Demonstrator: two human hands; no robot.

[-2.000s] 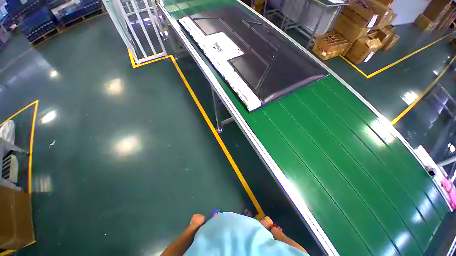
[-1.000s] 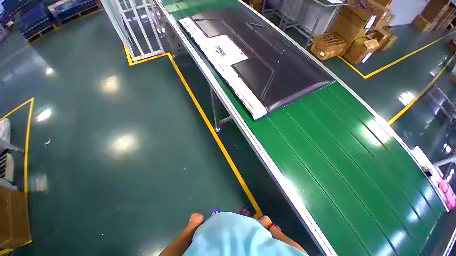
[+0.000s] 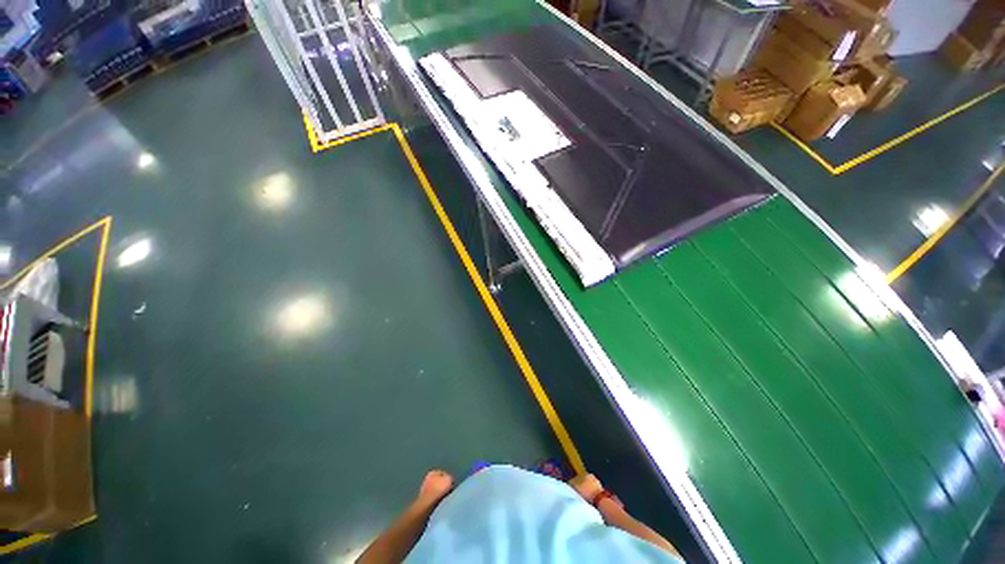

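A large black TV panel (image 3: 672, 165) lies back up on the green belt conveyor (image 3: 771, 353), ahead and to the right. A silver-white strip runs along its near long edge, with a white mounting plate (image 3: 518, 130) beside it. My left hand (image 3: 436, 485) is low in the picture beside my light blue shirt, small and partly hidden. My right hand (image 3: 586, 486) is on the other side of the shirt, near the yellow floor line, also small. Neither hand touches the panel. Their fingers are too unclear to read.
The conveyor's metal edge (image 3: 617, 386) runs close on my right. A white metal frame (image 3: 331, 83) stands at the upper left of the conveyor. Brown cartons (image 3: 827, 108) are stacked beyond it. Another carton (image 3: 44, 463) is at the lower left, by grey equipment.
The panel has moved along the belt towards me and to the right. The view has shifted slightly. Both hands stay low beside the shirt.
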